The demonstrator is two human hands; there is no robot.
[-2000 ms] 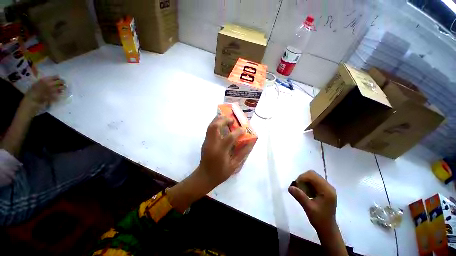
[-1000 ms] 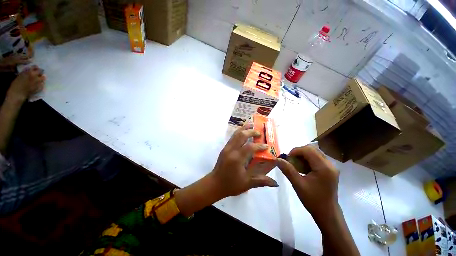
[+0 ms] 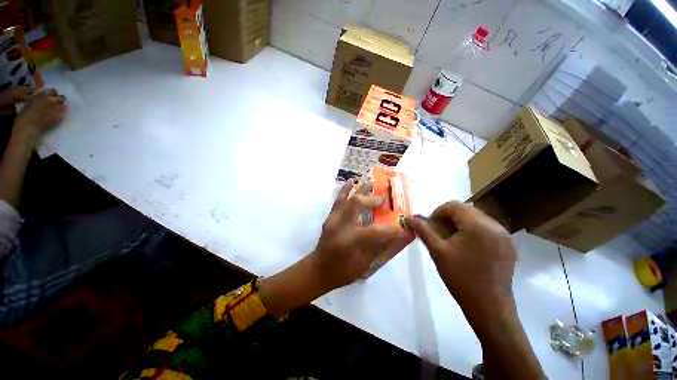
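An orange-topped retail box stands in front of me on the white table. My left hand grips it from the left and front, fingers over its top. My right hand is at the box's front right corner, closed around a small dark object, mostly hidden by the fingers; it looks like a cutter. Its tip meets the box's edge by my left fingers. Two more retail boxes with orange tops and black-edged slots stand just behind.
A closed brown carton and a red-capped bottle stand by the wall. Open cartons lie at right. Crumpled clear plastic and flat-sided retail boxes are at lower right. Another person's hand is at left.
My right hand has moved left from the open table to the box's corner with the dark object. My left hand still holds the box, which now stands turned and slightly farther right in view.
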